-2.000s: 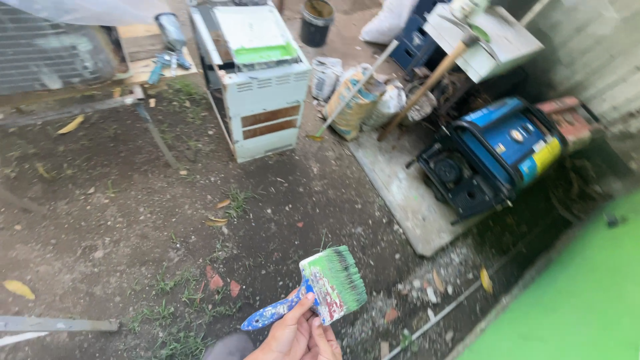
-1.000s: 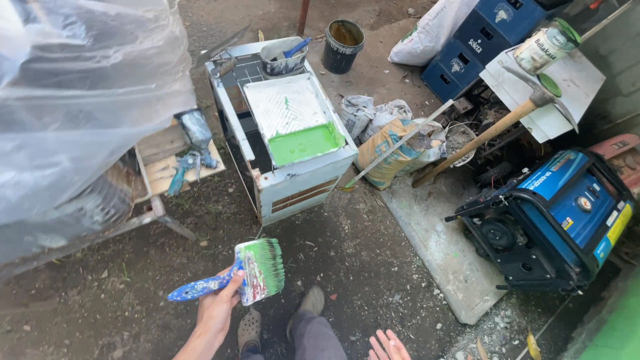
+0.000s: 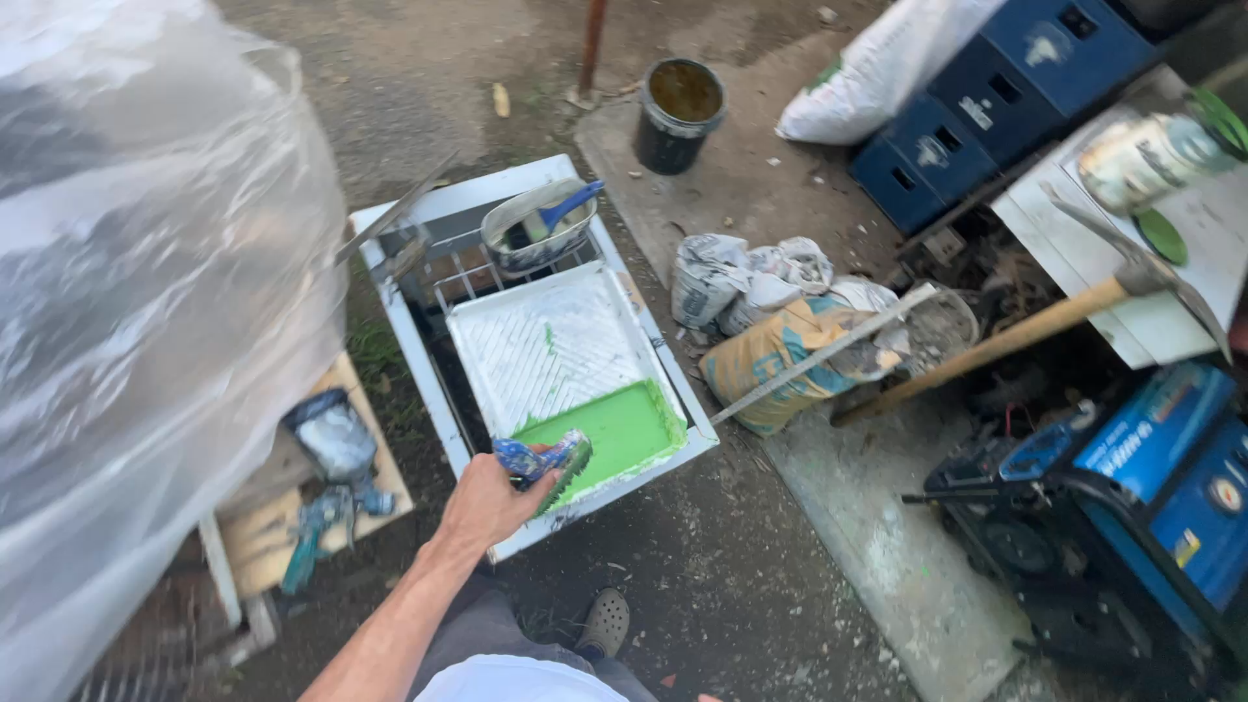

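Observation:
My left hand (image 3: 497, 502) is shut on a wide paintbrush (image 3: 551, 463) with a blue, paint-smeared handle and green paint on its bristles. It holds the brush over the near left corner of a white paint tray (image 3: 546, 341), whose near end holds green paint (image 3: 619, 429). The tray rests on top of a white metal stove frame (image 3: 697, 409). Behind it, a small tub (image 3: 512, 249) holds another brush with a blue handle (image 3: 570, 203). Of my right hand (image 3: 709, 698) only a fingertip shows at the bottom edge.
Plastic sheeting (image 3: 166, 292) hangs at left above a wooden stand with a spray gun (image 3: 327, 517). A black bucket (image 3: 678, 112) stands behind. At right are bags (image 3: 780, 361), a pickaxe (image 3: 1033, 317), blue crates (image 3: 994, 107) and a blue generator (image 3: 1150, 468).
My left hand has brought the brush from in front of the stove frame to the tray's green paint. My right hand, open at the bottom one second ago, has almost left the view.

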